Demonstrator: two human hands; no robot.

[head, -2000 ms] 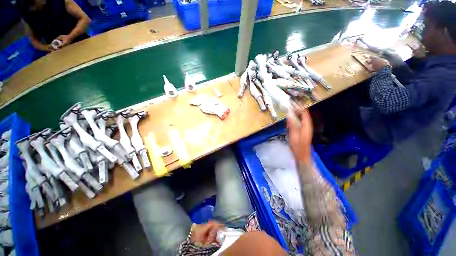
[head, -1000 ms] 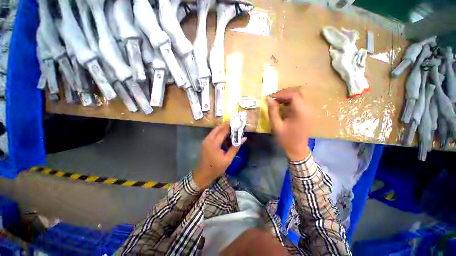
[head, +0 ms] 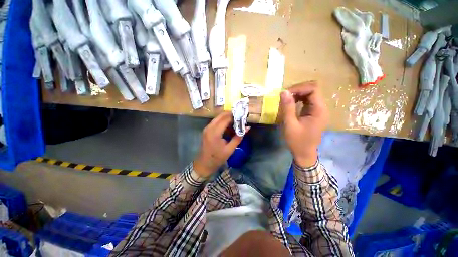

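My left hand [head: 217, 142] holds a small white-grey oval part [head: 240, 116], the head end of a handle by its look, at the bench's front edge. A small pale oval ring or disc [head: 252, 90] lies on the bench just above it, between two strips of yellow tape [head: 271, 100]. My right hand [head: 304, 120] is raised at the right tape strip, thumb and index fingertip close together. Whether a small thing is between those fingertips cannot be seen.
Handle assemblies [head: 163, 42] are piled on the brown bench [head: 311, 60] at left, more [head: 433, 85] at far right. A white glove [head: 360, 47] and a small pale block [head: 385, 25] lie right of centre. A blue crate [head: 21, 85] stands at left, a blue bin [head: 369, 180] below right.
Earlier my right hand was over the right pile and my left hand near my lap. Both came together at the tape strips. Since one second ago, my right hand has shifted slightly right.
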